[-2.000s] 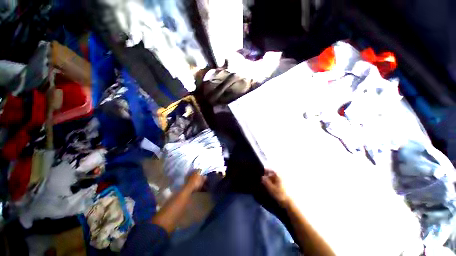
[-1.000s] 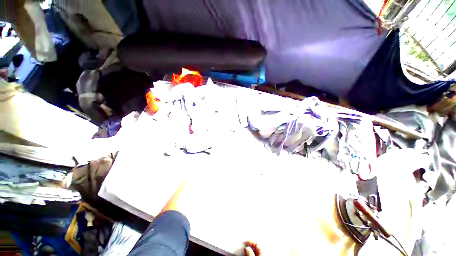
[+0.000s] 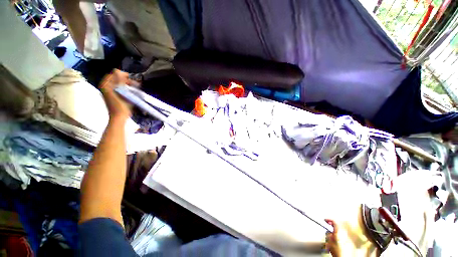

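A long narrow fabric strip (image 3: pixel 221 156) with a thin dark line is stretched diagonally over the white pressing table (image 3: pixel 201 188). My left hand (image 3: pixel 118 90) holds its far end, raised beyond the table's left end, slightly blurred. My right hand (image 3: pixel 337 239) is at the strip's other end near the table's front right; it is washed out by glare, but the fingers close on the strip. The iron (image 3: pixel 376 226), with a dark base and reddish-brown handle, stands just right of my right hand, not touched.
Loose pale strips (image 3: pixel 238 120) and a tied bundle (image 3: pixel 336 138) lie along the table's far side. A red-orange cloth (image 3: pixel 232 90) is at the far left corner. A long black roll (image 3: pixel 238 70) lies beyond. Stacked garment pieces (image 3: pixel 45 155) are at left. A small black square (image 3: pixel 389 199) is behind the iron.
My left arm has swung up and left from over the table, and the strip now stretches between both hands. My right hand has moved right, close to the iron. The view has shifted.
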